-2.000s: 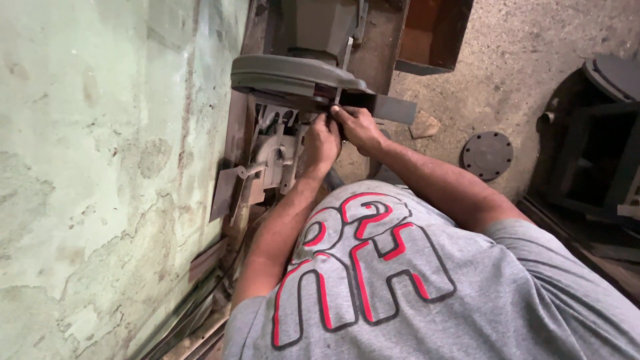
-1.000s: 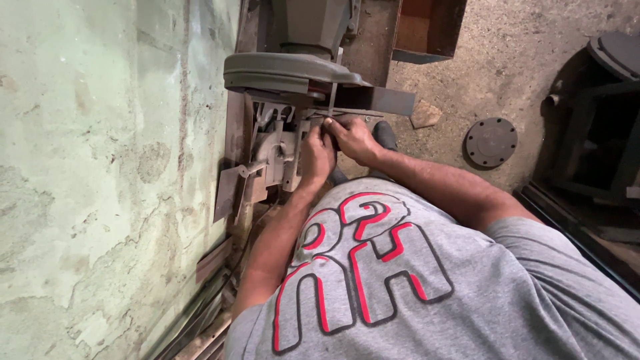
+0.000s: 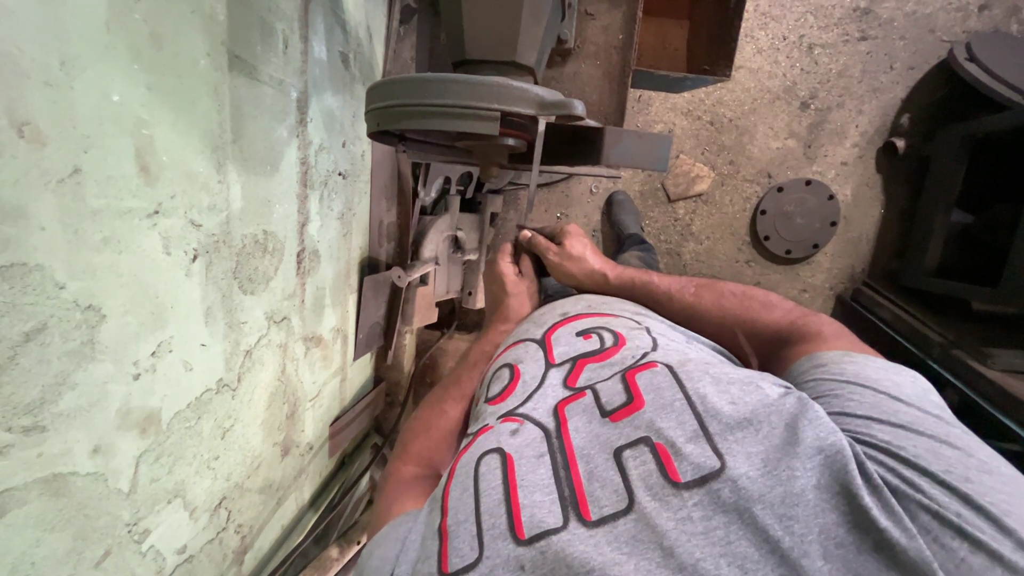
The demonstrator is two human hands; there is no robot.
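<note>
A thin, narrow metal strip (image 3: 536,172) runs from the front of a wheel guard (image 3: 464,96) on a grinding machine down to my fingertips. My left hand (image 3: 510,280) is closed at the strip's lower end, palm partly hidden. Beside it and touching it, my right hand (image 3: 566,252) pinches the same end between thumb and fingers. The strip's far end lies by the guard's opening, next to a flat metal plate (image 3: 636,148) that sticks out to the right. The machine's motor housing (image 3: 504,32) is behind the guard.
Left of my hands stands a metal clamp-like fixture (image 3: 452,248) by the peeling green wall (image 3: 184,280). On the concrete floor lie a round flange with bolt holes (image 3: 798,218) and a broken flat piece (image 3: 688,178). An open metal box (image 3: 680,80) stands at the top, a dark frame (image 3: 968,208) at right.
Both hands have moved back from the wheel guard toward my body, and more of the metal strip shows between them and the guard.
</note>
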